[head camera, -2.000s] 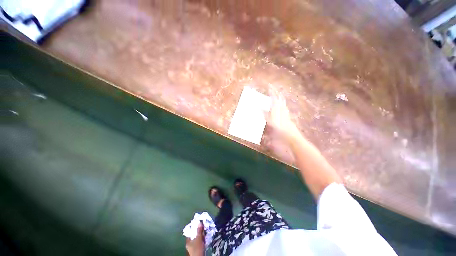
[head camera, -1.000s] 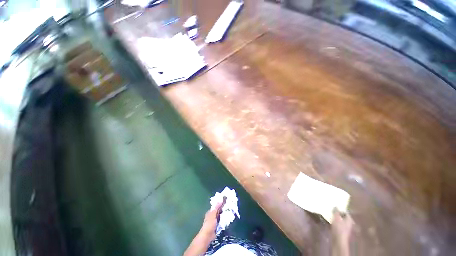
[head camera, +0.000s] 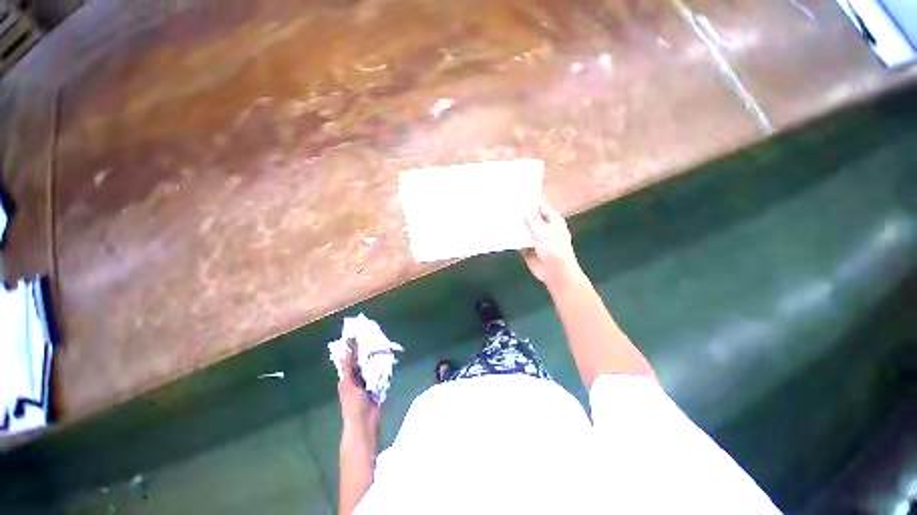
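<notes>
A white rectangular paper pattern piece (head camera: 468, 209) is held flat over the front edge of the glossy brown table (head camera: 251, 201). My right hand (head camera: 549, 244) grips its right edge, thumb on top and fingers underneath. My left hand (head camera: 354, 384) is low at the left, off the table and above the green floor, closed on a crumpled white bunch of paper scraps (head camera: 370, 352). Part of its fingers is hidden by the scraps.
A white stack with dark edges (head camera: 24, 352) lies at the far left of the table. Another white item (head camera: 885, 30) is at the top right corner. Small white scraps (head camera: 442, 106) dot the tabletop. The table edge runs just in front of me, above the green floor (head camera: 654, 322).
The view has swung to the right along the table. The white paper is now in front of me, still in my right hand. My left hand still holds the scraps.
</notes>
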